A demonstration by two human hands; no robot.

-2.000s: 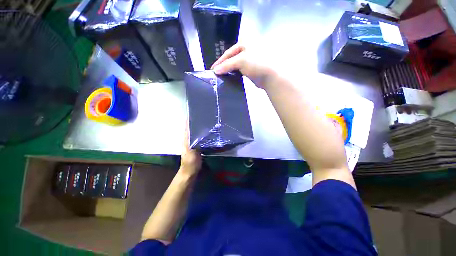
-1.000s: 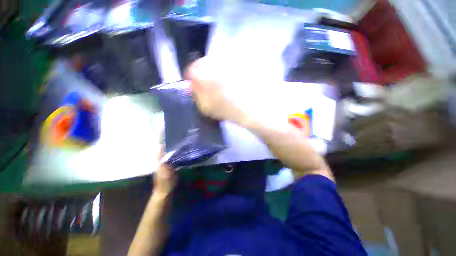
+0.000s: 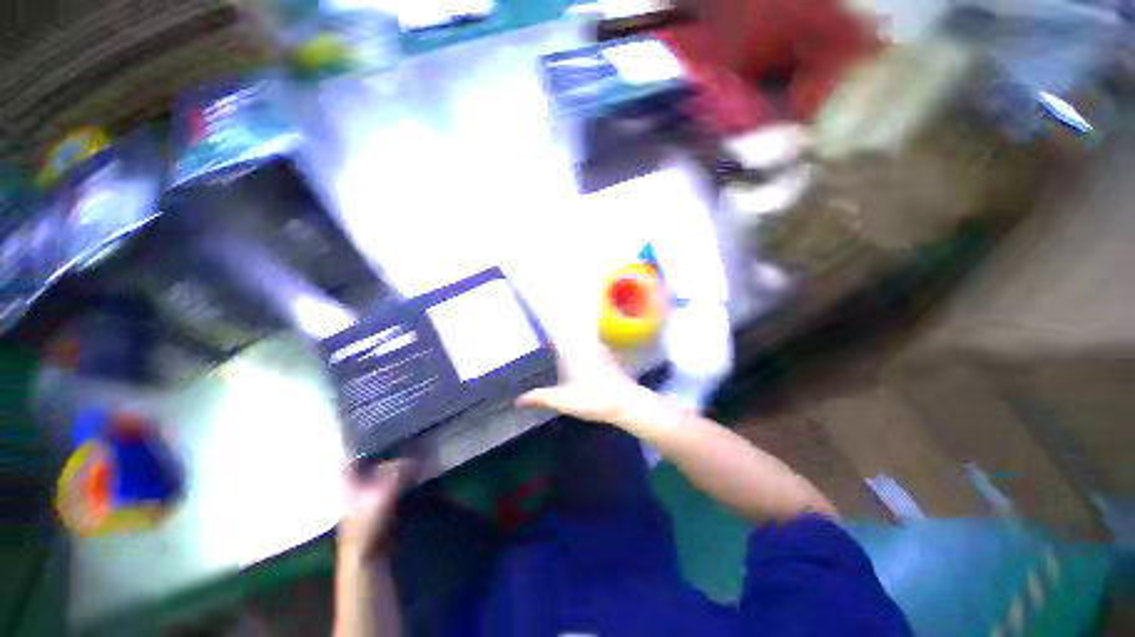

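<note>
A black product box (image 3: 396, 388) lies on the shiny table at its front edge, with a white label patch and white print facing up. My left hand (image 3: 376, 488) is at its near left corner, blurred; whether it grips the box cannot be told. My right hand (image 3: 588, 388) is at the box's right end, with the thumb along the near side and the fingers spread. Its hold on the box is also not clear.
Tape dispensers stand at the table's left (image 3: 122, 479) and right (image 3: 632, 305). Black boxes (image 3: 268, 230) stand at the back left, and another box (image 3: 616, 106) at the back right. White paper (image 3: 697, 268) lies at right. Brown cartons (image 3: 915, 436) are beyond.
The view has swung to the right. The held box has turned, and its face with the white label now shows. My right hand has moved from its far end to its right end.
</note>
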